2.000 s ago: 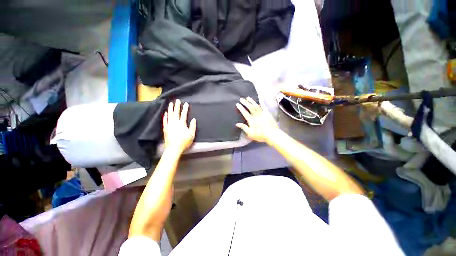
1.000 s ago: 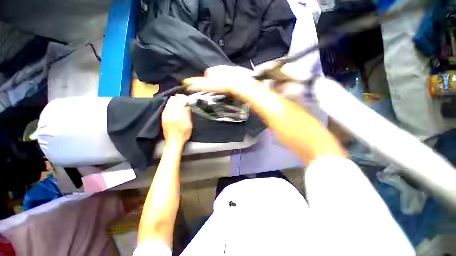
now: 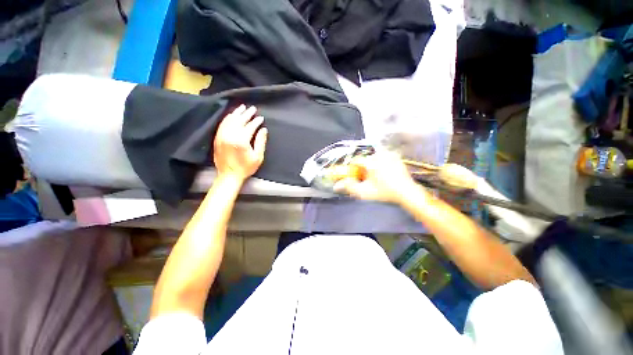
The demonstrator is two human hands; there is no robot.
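A dark grey garment (image 3: 284, 125) lies over the pale padded arm (image 3: 73, 132), with its left part hanging down the front. My left hand (image 3: 238, 144) lies on the garment with its fingers spread, holding nothing. My right hand (image 3: 378, 179) is closed around the orange-brown handle of the steam iron (image 3: 338, 154). The iron is at the garment's right front edge, its pointed body towards the left. Part of the handle is hidden by my fingers.
A pale steam hose (image 3: 489, 197) runs right from the iron. A blue bar (image 3: 144, 43) and a dark garment pile (image 3: 389, 38) lie behind. A pink and white card (image 3: 114, 206) is at the front left. An orange-yellow bottle (image 3: 601, 161) stands at right.
My right hand took hold of the iron and has brought it from over the garment's middle to its right front edge. My left hand has opened flatter on the cloth. The view has shifted.
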